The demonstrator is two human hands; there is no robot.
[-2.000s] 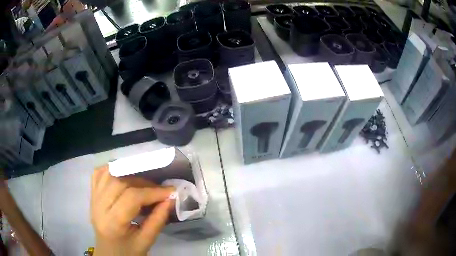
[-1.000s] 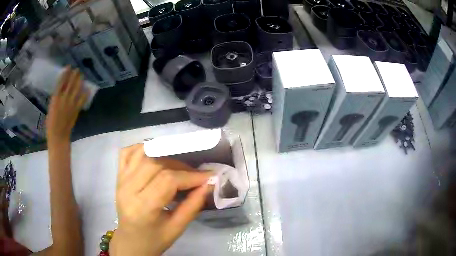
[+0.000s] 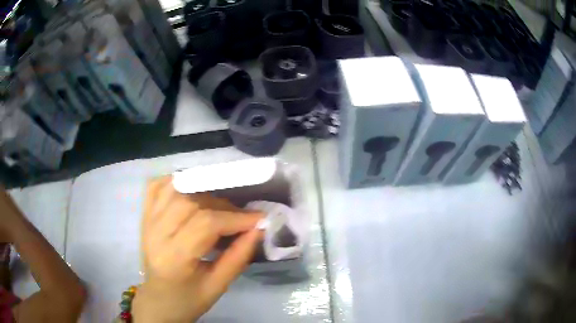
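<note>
An open retail carton point(image 3: 281, 268) stands on the white worktop at lower centre, its white top flap point(image 3: 224, 175) raised at the far side. A whitish clear polybag point(image 3: 282, 236) shows in the carton mouth. My left hand point(image 3: 189, 236), bare and with a bead bracelet, comes from the lower left; its thumb and forefinger pinch the bag's edge at the mouth. The other fingers lie over the carton's left side, partly hidden. My right hand is not recognisable in view.
Three closed cartons point(image 3: 379, 142) stand right of centre, with small black fittings point(image 3: 507, 167) beside them. Black cups point(image 3: 287, 69) and a round black part point(image 3: 258, 123) lie beyond. Cartons crowd the left point(image 3: 120, 69). Another person's arm point(image 3: 38, 252) is at lower left; the lower right edge is dark and blurred.
The view has shifted, moving the scene rightward. My left hand keeps its pinch on the bag. The other person's arm reached to the left cartons, then drew back; a carton now stands forward there.
</note>
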